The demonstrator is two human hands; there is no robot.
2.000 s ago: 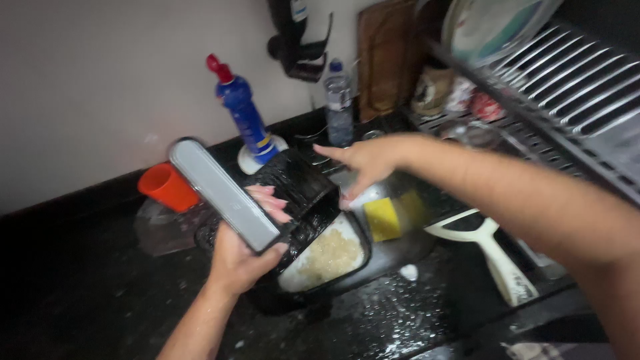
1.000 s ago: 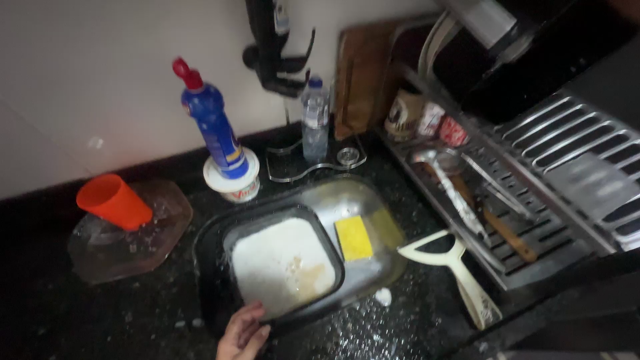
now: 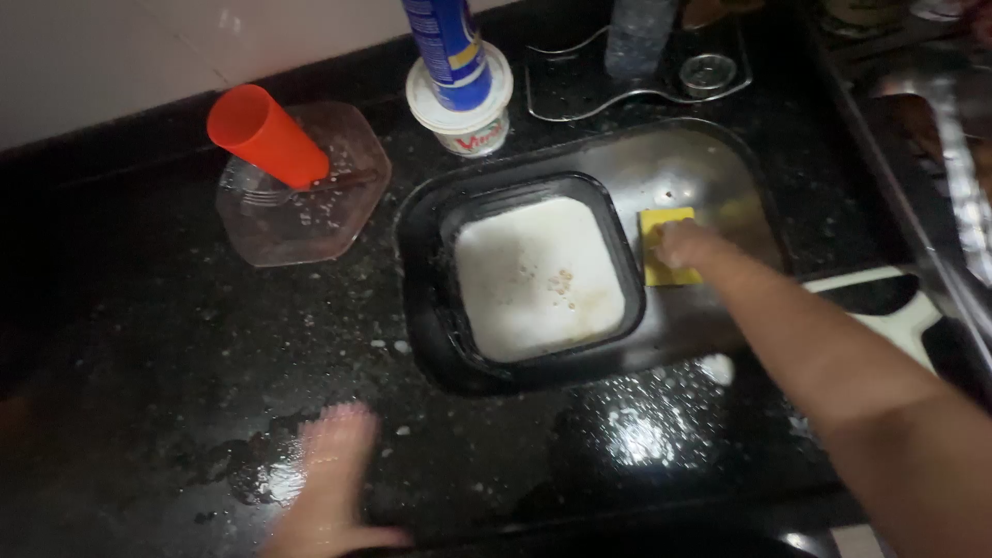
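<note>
My right hand is over the yellow sponge in the metal sink, its fingers touching it; blur hides whether they grip it. Left of the sponge, a black square container holds whitish, cloudy liquid with a few bubbles. My left hand, blurred, is above the wet black countertop at the lower left, fingers apart and holding nothing.
An orange cup and a fork rest on a clear plate at the left. Behind the sink, a blue bottle stands on a white lidded tub. A pale-handled squeegee or scraper lies right of the sink.
The black basket-like item and the grey-faced piece at my hands two seconds ago are out of sight. My right hand has come back into view, at the sponge. The view has moved closer to the sink.
</note>
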